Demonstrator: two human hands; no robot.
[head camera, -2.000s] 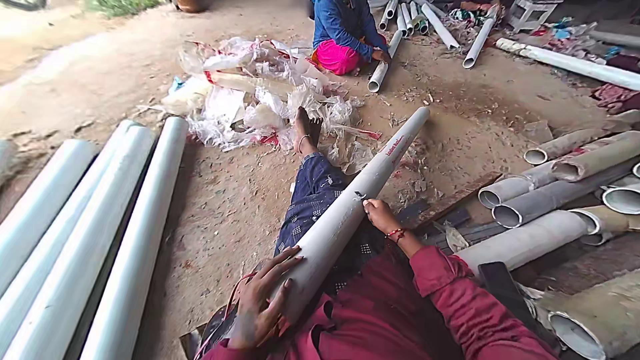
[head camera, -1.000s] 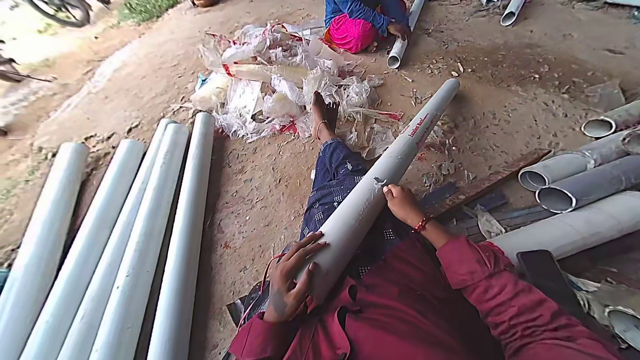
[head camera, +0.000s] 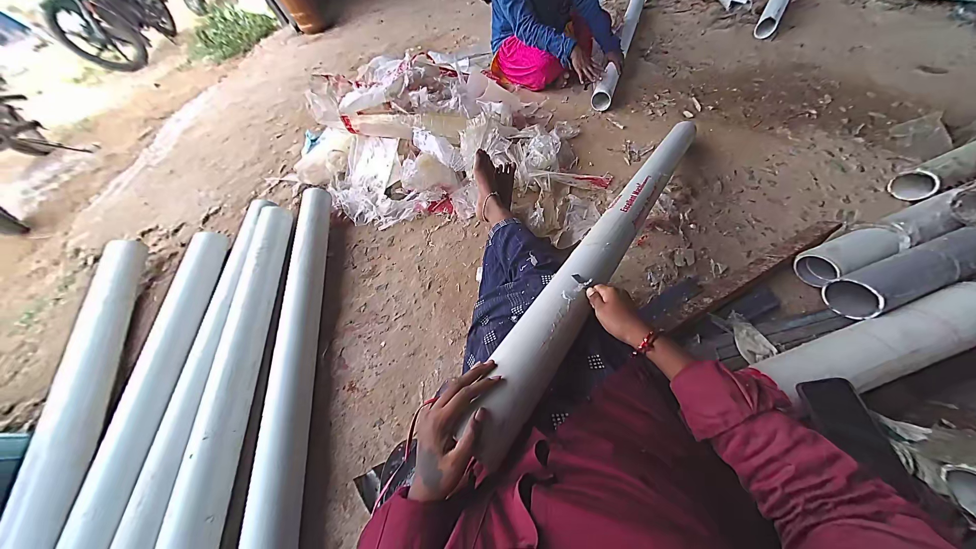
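Observation:
A long grey plastic pipe with red print lies slantwise across my lap and leg, its far end pointing up and right. My left hand rests on the pipe's near end, fingers spread over its left side. Closed around a small dark blade, my right hand touches the pipe's surface about midway along. Only the blade's tip shows beyond the fingers; the rest is hidden. Thin whitish shavings cling to the pipe beside it.
Several pale pipes lie on the left. Crumpled plastic wrapping is heaped beyond my foot. A person crouches behind it, hands at another pipe. More pipes and a dark phone-like object are on the right. Motorcycles stand far left.
My right hand has stayed near the middle of the pipe with the blade, my left hand at its near end. The view has swung left, bringing motorcycles into sight.

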